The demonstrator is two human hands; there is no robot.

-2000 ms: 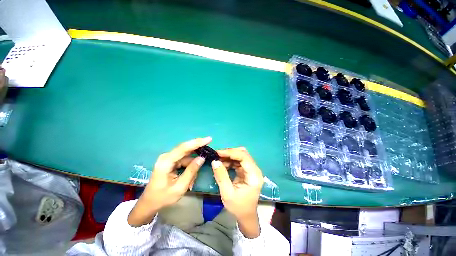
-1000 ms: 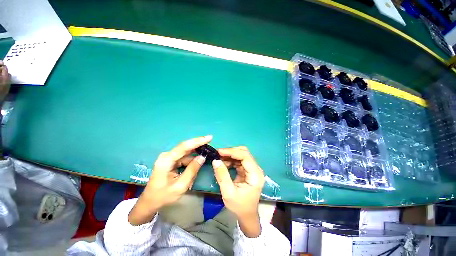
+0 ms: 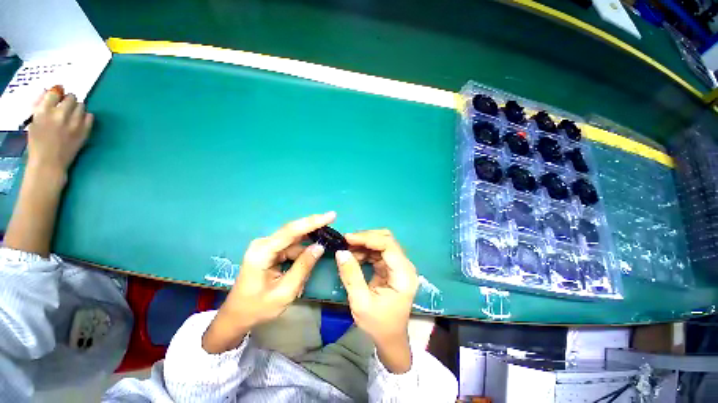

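A small black round unit (image 3: 328,238) is held between my two hands just above the near edge of the green bench. My left hand (image 3: 272,275) grips its left side with thumb and fingers. My right hand (image 3: 379,282) grips its right side. My fingertips hide part of the unit. A clear blister tray (image 3: 466,228) lies on the bench to the right, with black units (image 3: 521,178) in its far rows. The pockets of its near rows show no black units. A small red spot shows among the units.
Empty clear blister trays (image 3: 647,228) lie beyond the filled tray at the right. A neighbouring person's hand (image 3: 59,130) is over white printed sheets (image 3: 49,47) at the far left. Clear tape pieces (image 3: 494,302) stick along the near bench edge.
The neighbouring person's hand and forearm have come in over the bench beside the sheets at the left. My hands and the unit have barely moved.
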